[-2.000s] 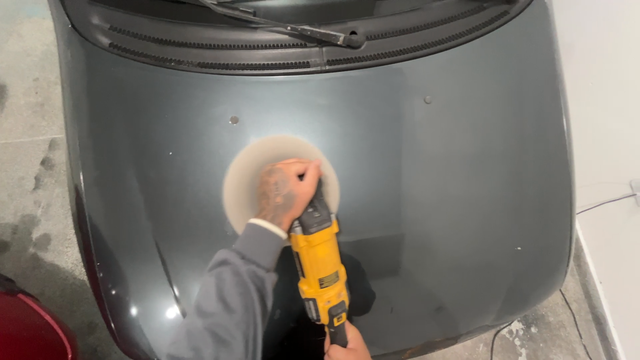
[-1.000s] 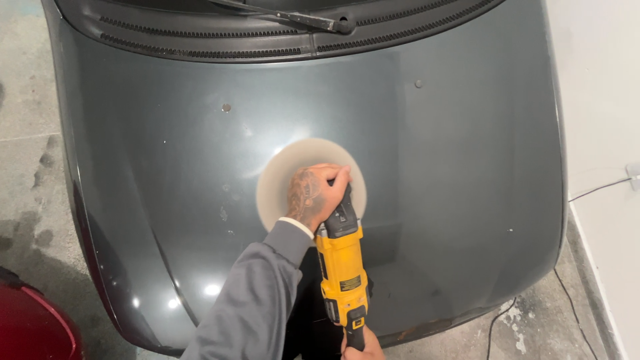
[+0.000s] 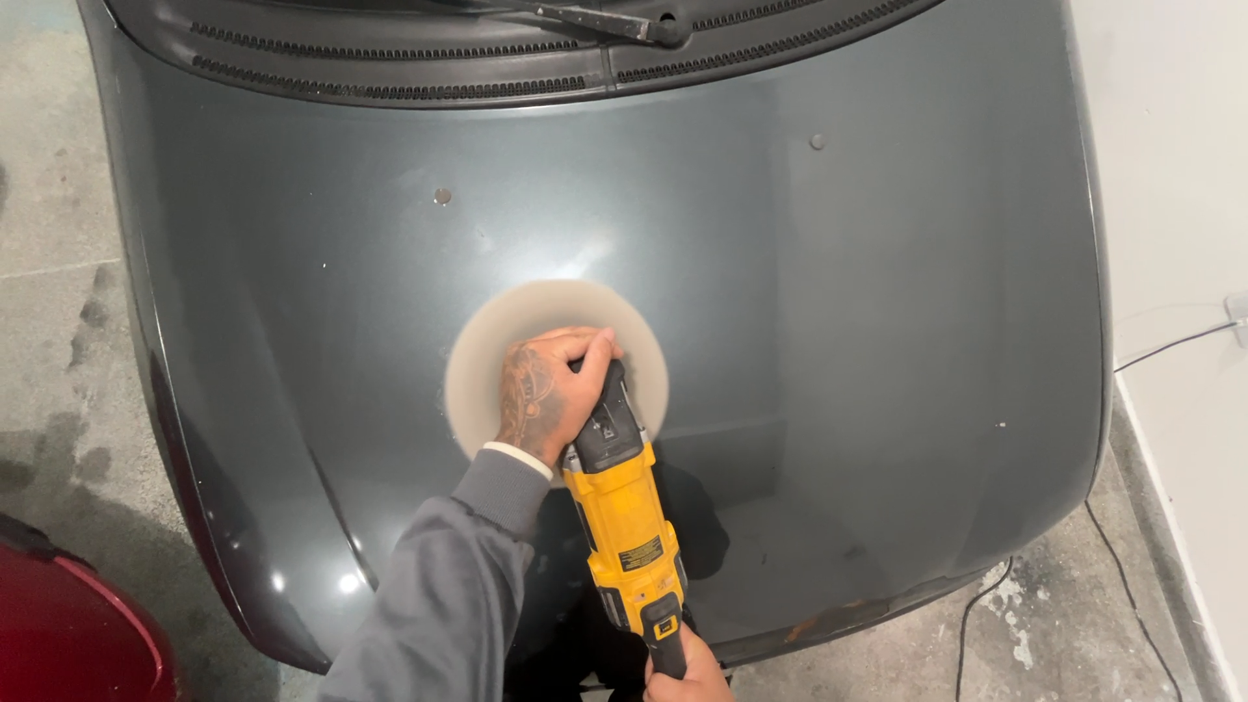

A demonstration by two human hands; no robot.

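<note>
A yellow and black DeWalt rotary polisher (image 3: 624, 522) lies along the lower middle of the view, its round pale pad (image 3: 478, 380) flat on a dark grey car hood (image 3: 877, 292). The pad looks blurred, as if spinning. My left hand (image 3: 551, 395), in a grey sleeve, grips the black front handle over the pad. At the bottom edge my right hand (image 3: 688, 673) is closed around the rear handle; part of it is cut off by the frame. The underside of the pad is hidden.
A wiper arm (image 3: 614, 21) and black cowl grille (image 3: 390, 73) border the hood at the top. A red car body part (image 3: 78, 624) stands at lower left. Black cords (image 3: 1131, 585) run over the concrete floor at lower right, beside a white wall (image 3: 1170, 195).
Between the earlier frames the polisher and both hands moved right over the hood; since then they have moved back a little to the left. Both hands have kept their grip.
</note>
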